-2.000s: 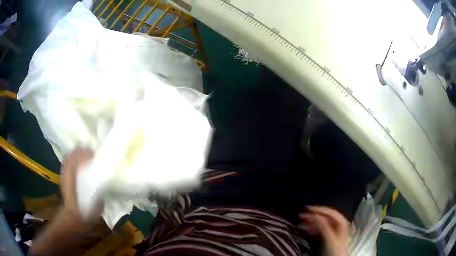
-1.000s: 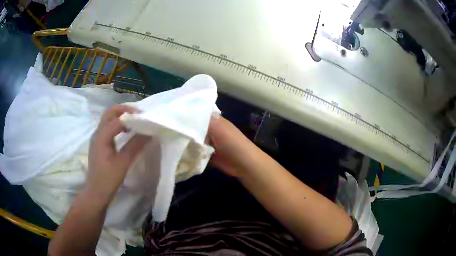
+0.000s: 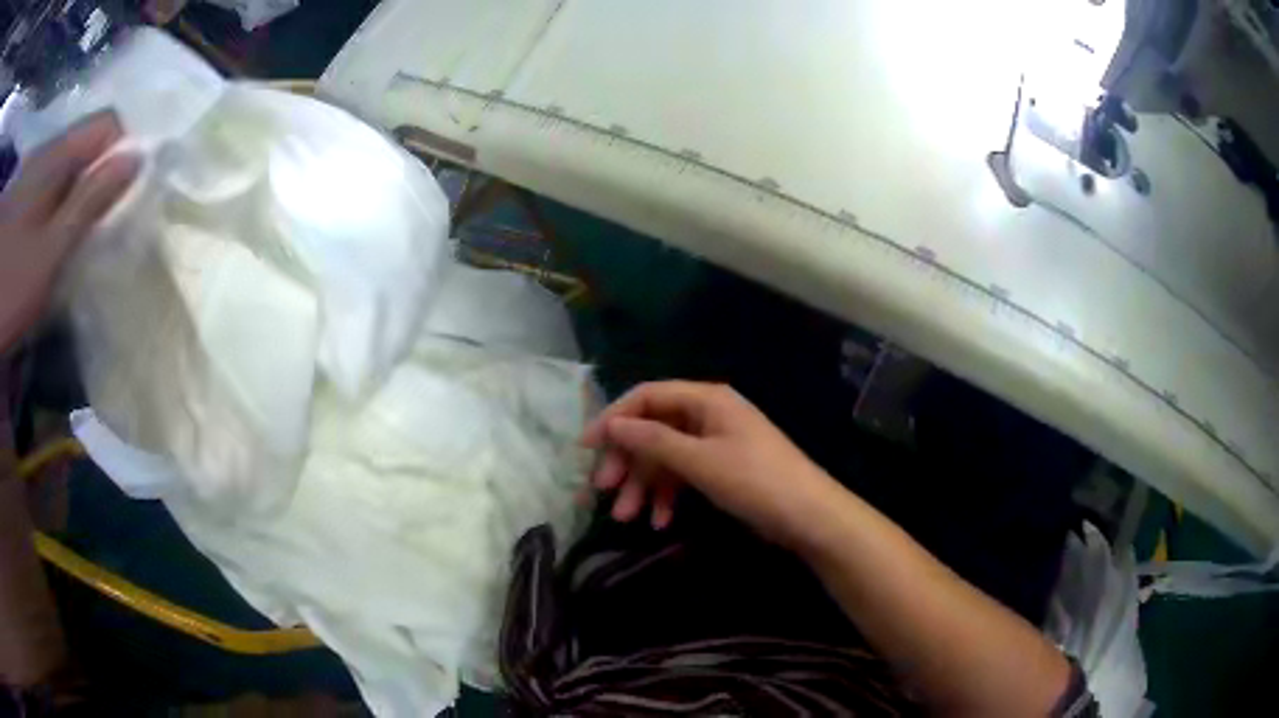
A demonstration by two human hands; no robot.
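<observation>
A white garment piece [image 3: 302, 239] hangs in loose folds at the upper left, above a heap of white cloth [image 3: 435, 477]. My left hand [image 3: 63, 211] is at the far left, cut off by the picture's edge, and holds the piece by its upper left part. My right hand [image 3: 673, 442] is at the centre, beside the right edge of the heap, with fingers slightly curled and nothing seen in them. Whether its fingertips touch the cloth is hard to tell.
The pale machine table [image 3: 786, 154] with a ruler scale curves across the top and right. The presser foot [image 3: 1104, 140] is at the upper right. A yellow frame [image 3: 168, 610] shows under the heap. White pieces [image 3: 1101, 617] and fabric strips [image 3: 1213, 578] are at lower right.
My left hand has moved up and left with the garment piece, which now hangs more spread out. My right hand has let go of it. The view has shifted slightly.
</observation>
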